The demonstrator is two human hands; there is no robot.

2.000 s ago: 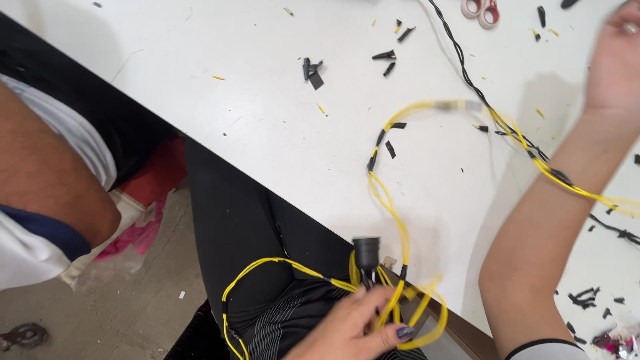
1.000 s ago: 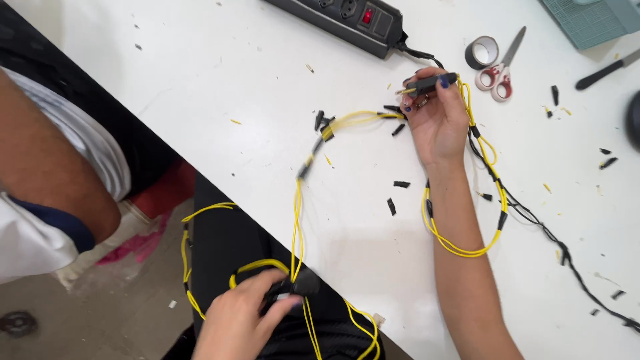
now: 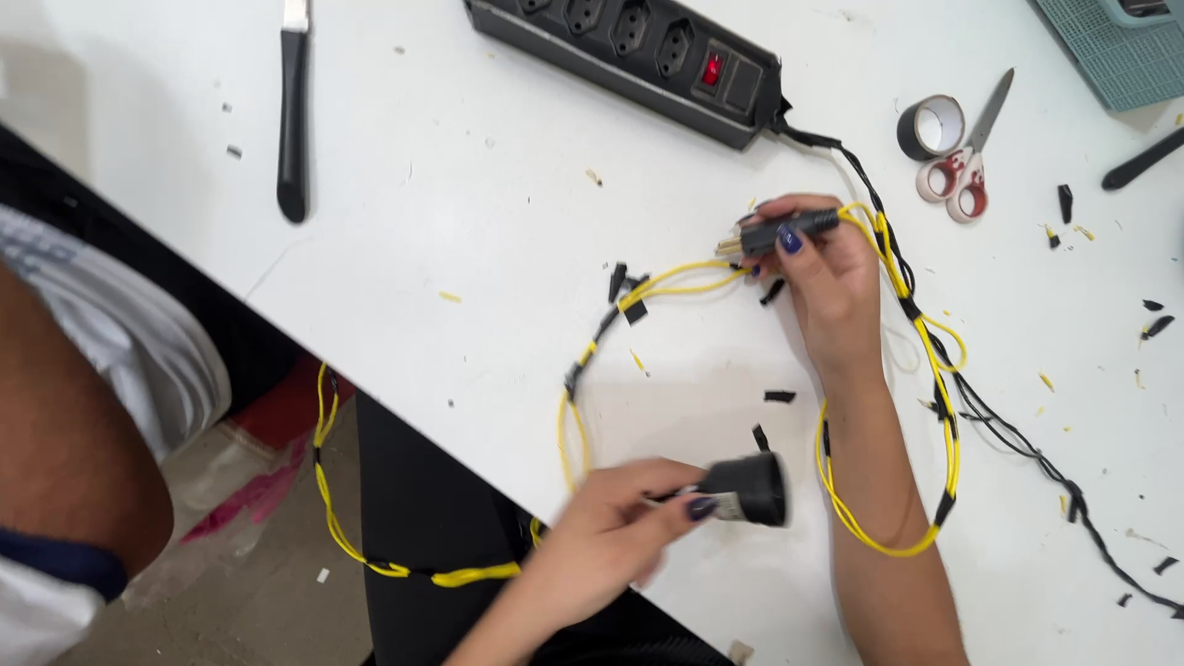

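Observation:
My left hand (image 3: 638,532) is closed round the narrow end of a black lamp socket (image 3: 758,486), whose wide mouth points right over the white table. Further up, my right hand (image 3: 823,268) holds a black plug (image 3: 786,231) between thumb and fingers, its metal pins pointing left. Twisted yellow wire (image 3: 953,435), bound at spots with black tape, runs from the plug and loops over my right forearm. Another stretch of yellow wire (image 3: 684,277) curves from near my right fingers down behind my left hand.
Beyond my hands lies a black power strip (image 3: 647,65) with a red switch. Scissors (image 3: 967,166), a tape roll (image 3: 930,128), a black-handled knife (image 3: 293,120) and scraps surround it. A teal basket (image 3: 1101,55) stands top right. Another person's arm (image 3: 74,444) is at the left.
My left hand has brought the socket from the lap to over the table. My right hand, at the right edge two seconds ago, now holds the plug. The view has shifted.

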